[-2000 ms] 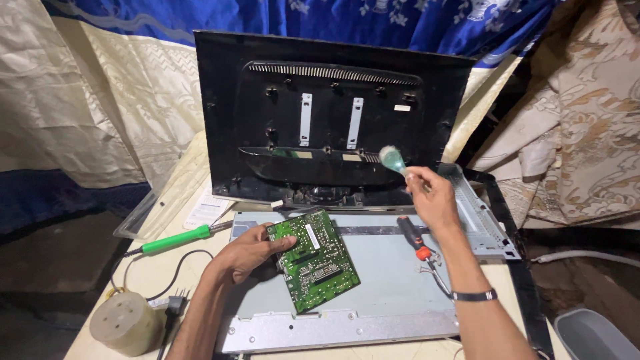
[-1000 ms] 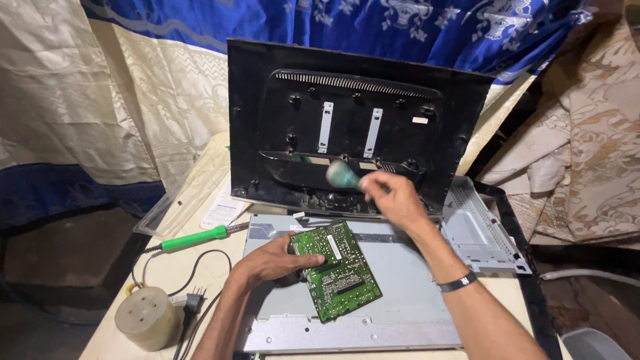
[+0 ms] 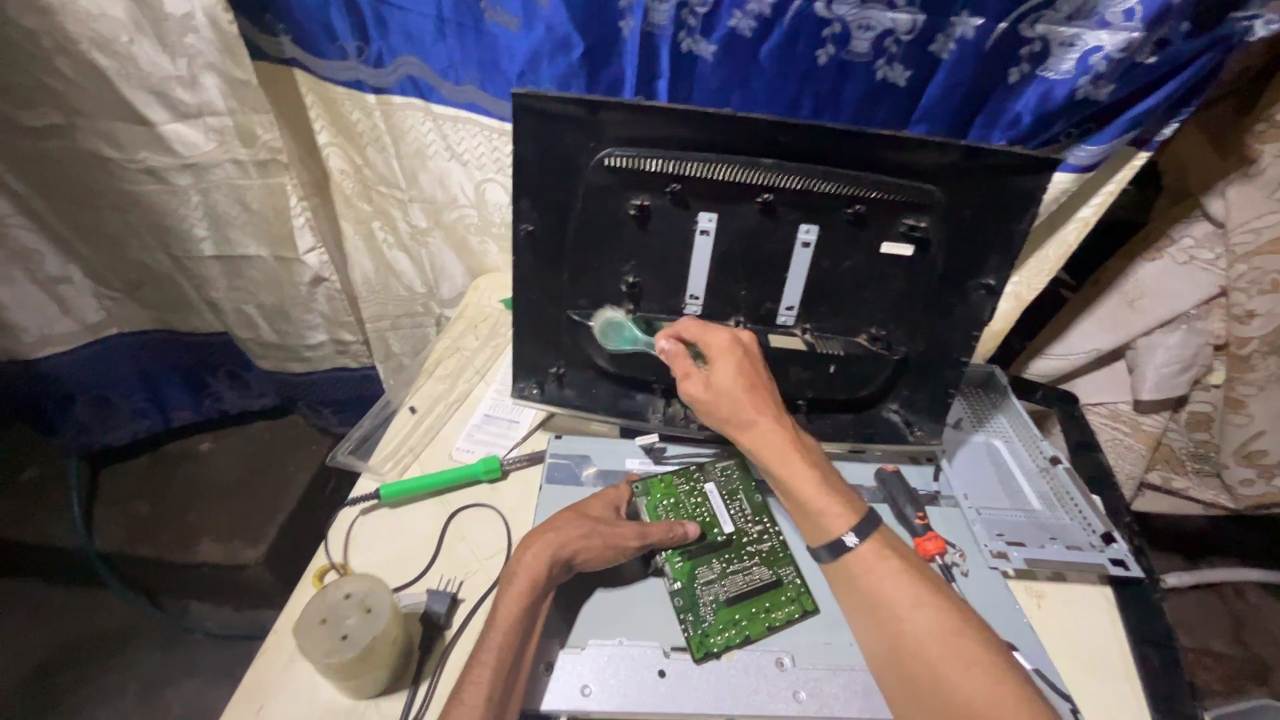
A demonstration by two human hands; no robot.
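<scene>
My left hand (image 3: 610,530) grips a green circuit board (image 3: 735,570) by its left edge, thumb on top, over a flat grey metal panel (image 3: 620,610). The board's soldered side faces up. In my right hand (image 3: 720,375) is the handle of a translucent green brush (image 3: 625,330) with pale bristles. The brush is in front of the lower left part of a black plastic back cover (image 3: 770,270), which stands upright behind the panel. Whether the bristles touch the cover cannot be told. A screwdriver (image 3: 910,510) with a black and red handle lies on the panel, right of my right forearm.
A green-handled soldering iron (image 3: 440,480) lies left of the panel. Nearer stand a round socket block (image 3: 355,635) and a black power plug (image 3: 437,610) with loose cords. A perforated metal bracket (image 3: 1040,490) is at the right. A patterned curtain (image 3: 420,160) hangs behind.
The brush in my right hand has moved left across the front of the black cover, from its right side to its lower left. My left hand still holds the circuit board.
</scene>
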